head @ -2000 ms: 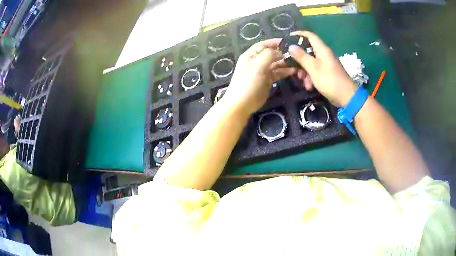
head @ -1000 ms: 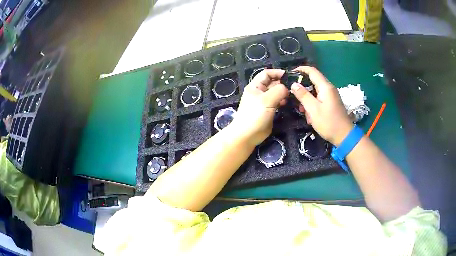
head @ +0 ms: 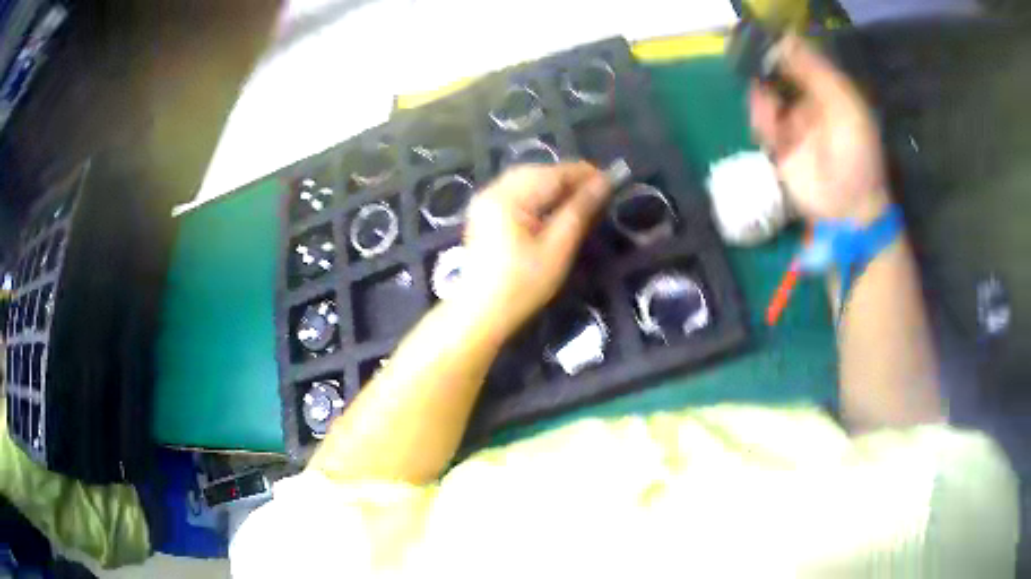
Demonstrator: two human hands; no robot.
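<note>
The black foam tray (head: 724,283) lies on a green mat, with silver watch rings or cases in its pockets. My left hand (head: 526,232) is over the middle of the tray, thumb and fingers pinched, with a small silver part (head: 616,172) at the fingertips, blurred. My right hand (head: 831,141) is raised beyond the tray's right side, fingers curled and blurred; a dark shape lies at its fingertips, and I cannot tell whether it is held. The blue wrist strap (head: 868,243) is on my right wrist. Small dark units (head: 319,326) sit in the tray's left column.
A white wad (head: 746,198) and an orange stick (head: 782,296) lie right of the tray. White sheets (head: 339,68) and yellow edging (head: 678,46) are behind it. At far left are another compartment tray (head: 40,305) and a person's yellow sleeve (head: 79,503).
My hands have moved apart from the dark disc they held together. My right hand has gone up and right, off the tray; my left stays over it. The view has shifted.
</note>
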